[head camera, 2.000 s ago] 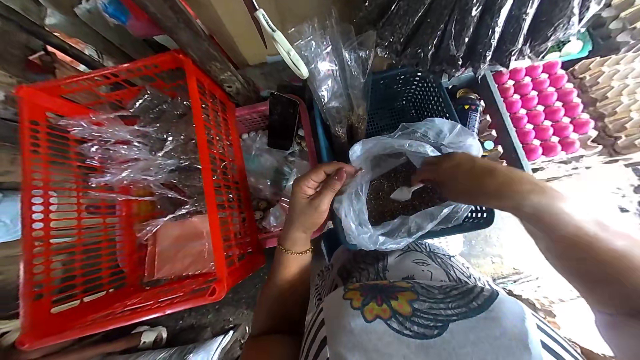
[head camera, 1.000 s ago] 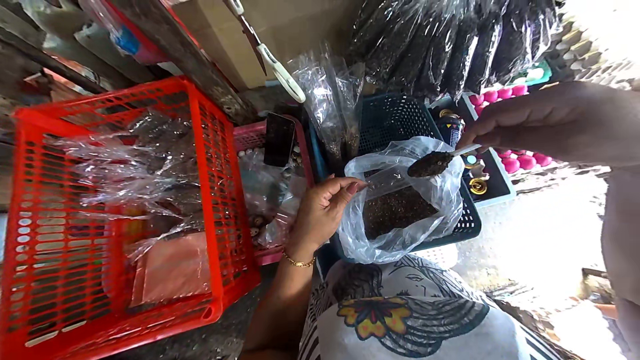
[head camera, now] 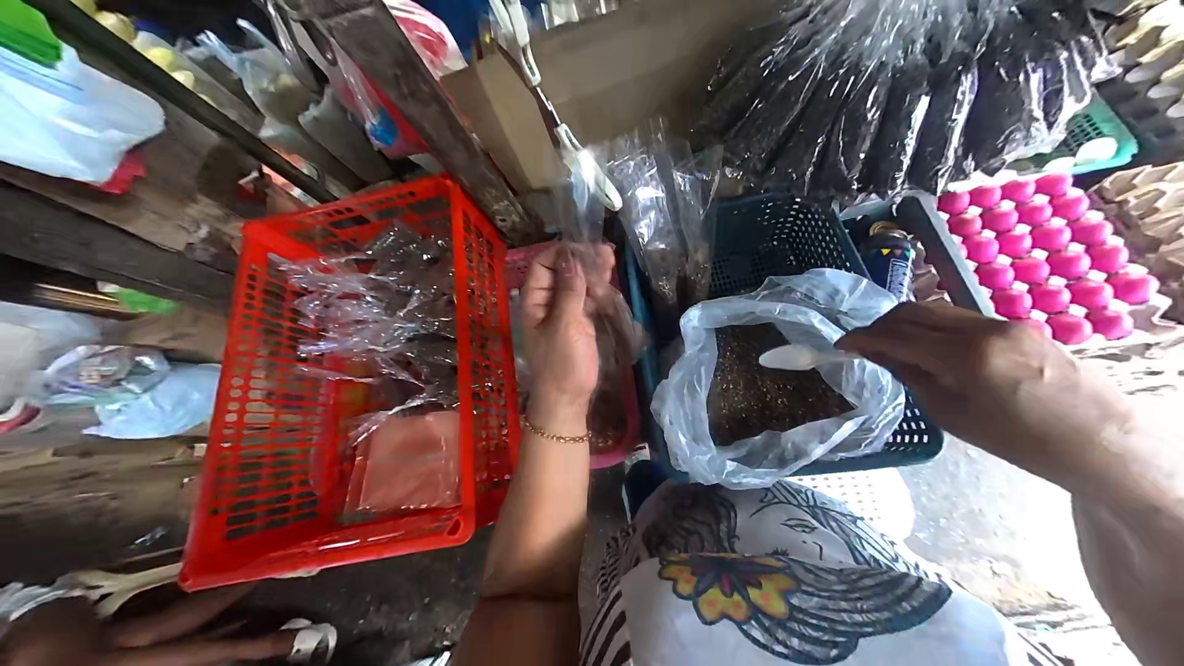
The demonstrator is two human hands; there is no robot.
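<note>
My right hand (head camera: 971, 370) holds a white plastic spoon (head camera: 791, 357) over an open clear plastic bag (head camera: 689, 421). Dark brown granular stuff (head camera: 772, 393) fills the lower part of this bag, which stands in a dark green plastic basket (head camera: 925, 449). Raised to the left of it, my left hand (head camera: 564, 324) pinches a thin clear plastic bag (head camera: 583, 203) by its upper part. More slim clear bags (head camera: 661, 231), with brown contents low down, stand at the basket's left side. A red plastic crate (head camera: 467, 370) farther left contains filled clear bags (head camera: 370, 305) and a stack of pinkish sheets (head camera: 407, 462).
Pink eggs (head camera: 1050, 296) sit in a tray at the right, near empty-looking egg trays (head camera: 1147, 203). A spray can (head camera: 888, 259) stands beside the basket. Dark filled bags (head camera: 869, 120) hang above. A pink basket (head camera: 629, 435) lies behind my left wrist. Another person's hand (head camera: 185, 638) shows at lower left.
My right hand has brought the spoon back over the open bag from the upper right, where it was heaped with brown stuff. My left hand has moved left, away from the open bag.
</note>
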